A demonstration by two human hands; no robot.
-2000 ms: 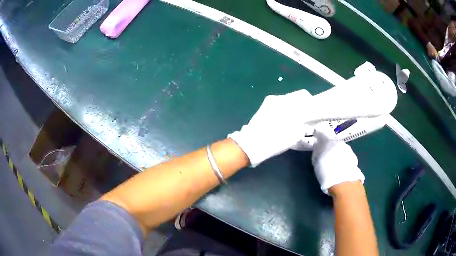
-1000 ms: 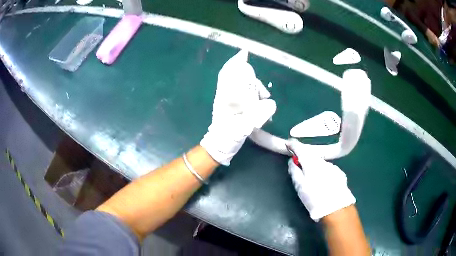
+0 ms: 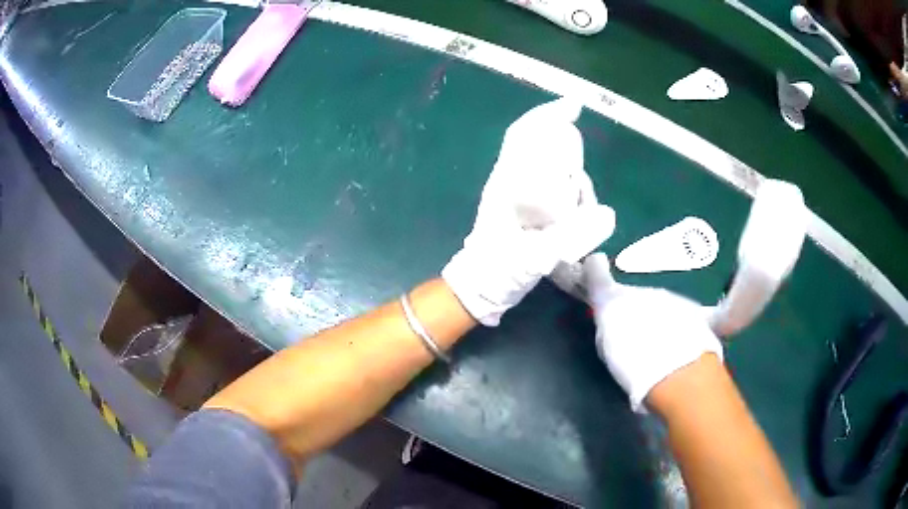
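Note:
My left hand (image 3: 538,209), in a white glove, is closed on one end of a white neck fan (image 3: 765,256). That end is hidden in the glove. The band runs behind my right hand (image 3: 652,333), and its other wide end shows to the right, blurred. My right hand, also gloved, is at the band close beside my left hand; a trace of red shows at its fingers, too small to tell more. A white vent cover (image 3: 672,247) with a round grille lies on the green bench just beyond my right hand.
A clear tray (image 3: 127,82) of small shiny parts and a pink block (image 3: 261,52) stand at upper left. A navy neck fan (image 3: 828,423) and metal hook (image 3: 843,398) lie at right. White covers (image 3: 698,85) and fans are on the belt. A carton (image 3: 149,318) is below the bench edge.
Since two seconds ago, the vent cover has come off the fan onto the bench. The fan has turned, and my left hand now holds its end. Another white cover now lies on the belt.

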